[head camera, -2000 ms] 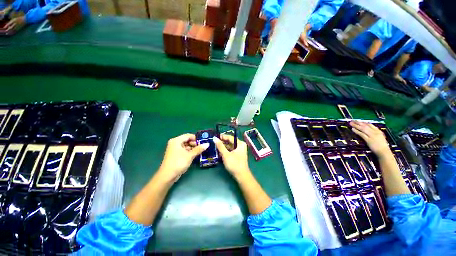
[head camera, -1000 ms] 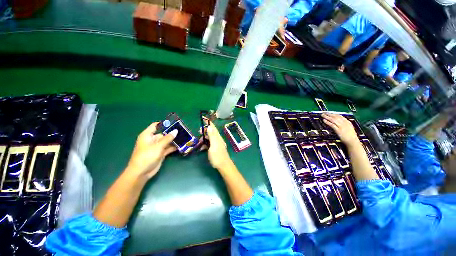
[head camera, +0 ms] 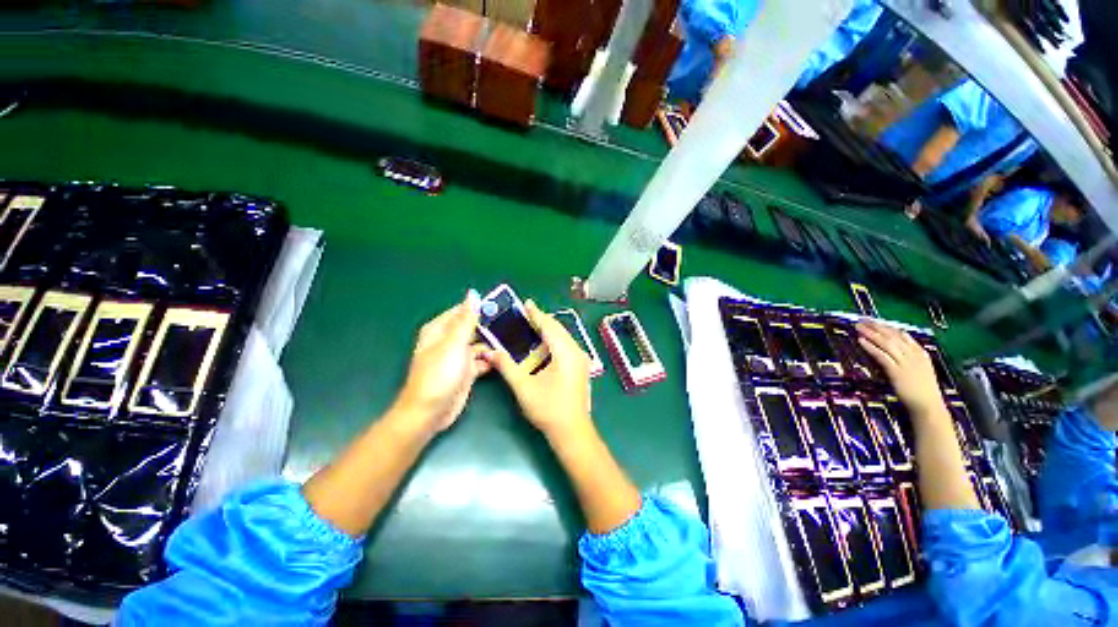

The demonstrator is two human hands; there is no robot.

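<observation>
My left hand (head camera: 444, 361) and my right hand (head camera: 548, 377) hold one small phone unit (head camera: 510, 328) between them in front of me. The unit has a pale rim, a dark window and a round pale spot near its upper end. My fingers are on both long sides of it. A light-rimmed bezel (head camera: 576, 339) lies on the bench, partly hidden behind my right hand. A small stack of bezels with a white top and red-pink edges (head camera: 631, 349) lies right of it, near the foot of the post.
The white post (head camera: 687, 172) stands ahead. The left blister tray (head camera: 147, 459) and right blister tray (head camera: 797, 475) hold rimmed pieces. Another person's hand (head camera: 901, 361) rests on the right tray. A loose phone (head camera: 411, 174) lies on the belt; red-brown boxes (head camera: 482, 64) stand beyond.
The unit was dark and rimless and now has a pale rim. The thin dark frame in my right hand is gone from view. Both hands have come together on the unit. The camera view has shifted.
</observation>
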